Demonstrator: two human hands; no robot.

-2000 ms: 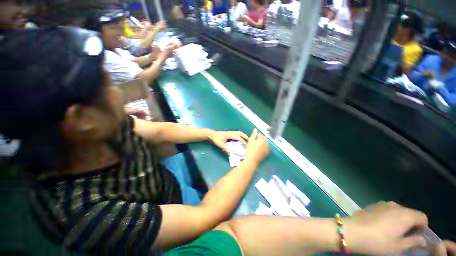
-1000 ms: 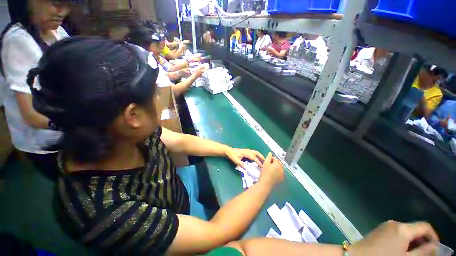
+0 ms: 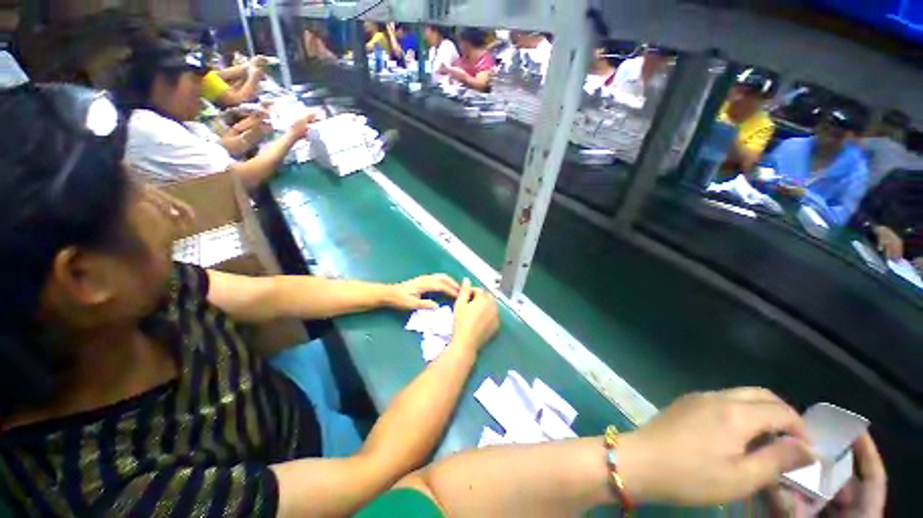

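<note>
My left hand (image 3: pixel 724 445), with a beaded bracelet at the wrist, is at the lower right, its fingertips at the open end of a small white carton (image 3: pixel 832 445). A flap of the carton stands up. My right hand (image 3: pixel 868 476) holds the carton from its far side, mostly hidden behind it and low in the picture. A loose pile of white slips (image 3: pixel 526 407) lies on the green bench (image 3: pixel 390 349) left of my left hand.
A neighbour in a striped top (image 3: pixel 121 384) sits close at left, hands over white pieces (image 3: pixel 433 329). A pale rail (image 3: pixel 577 354) and grey upright (image 3: pixel 541 162) stand beside the dark belt. Stacked white cartons (image 3: pixel 346 144) lie farther along. More workers sit across.
The view has swung right, so the scene sits farther left. The white carton and my right hand now show more fully, with a carton flap raised.
</note>
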